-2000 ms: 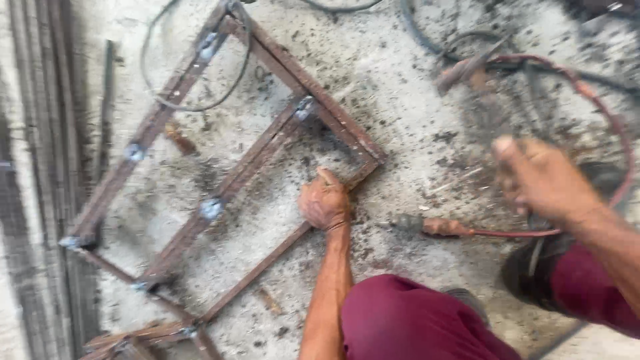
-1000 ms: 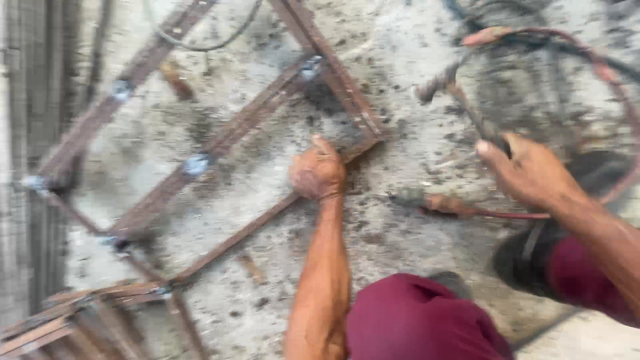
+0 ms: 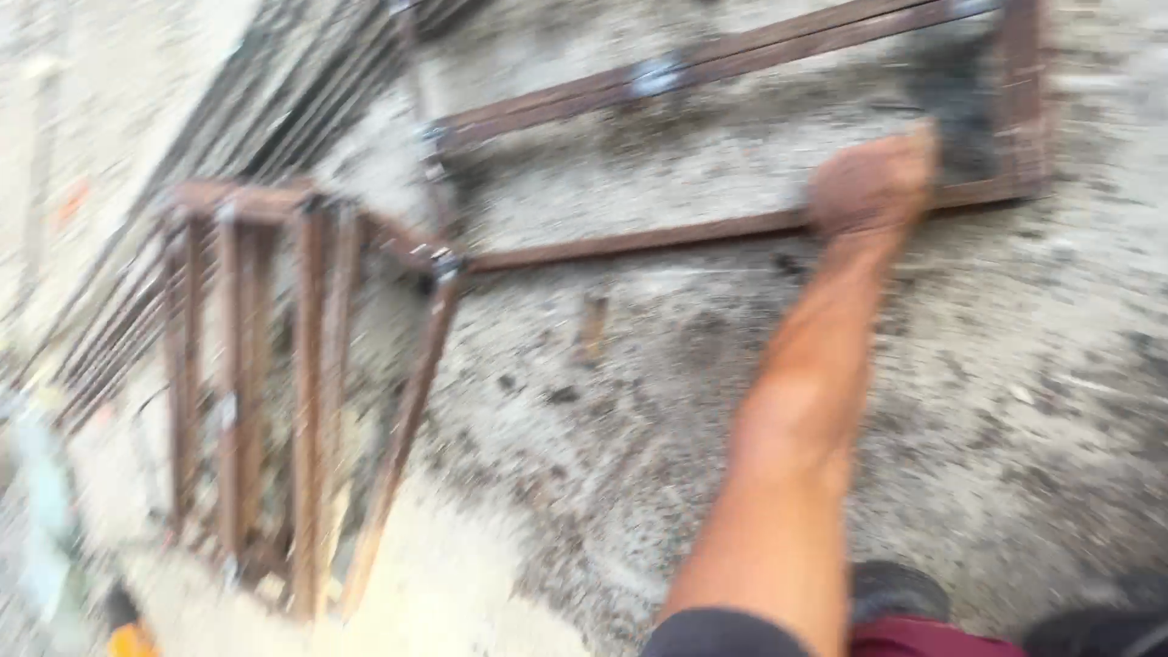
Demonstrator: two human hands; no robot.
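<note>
My left hand (image 3: pixel 871 182) is closed around the lower bar of a brown welded metal frame (image 3: pixel 639 239), near the frame's right corner. Weld spots show as pale grey patches on the double middle bar (image 3: pixel 748 62). A further section of upright brown bars (image 3: pixel 306 411) stands at the left, meeting the frame at a welded joint (image 3: pixel 447 263). My right hand and its hammer lie outside this view. The picture is blurred by motion.
Long dark metal bars (image 3: pixel 301 100) lie bundled at the upper left. A small brown piece (image 3: pixel 593 328) rests on the stained concrete floor. An orange and black object (image 3: pixel 130 634) is at the bottom left. My shoe and maroon trouser leg show at the bottom.
The view has swung strongly left, bringing in the upright bars. My right hand, the hammer and the red cable have left the picture. My left hand remains on the lower bar.
</note>
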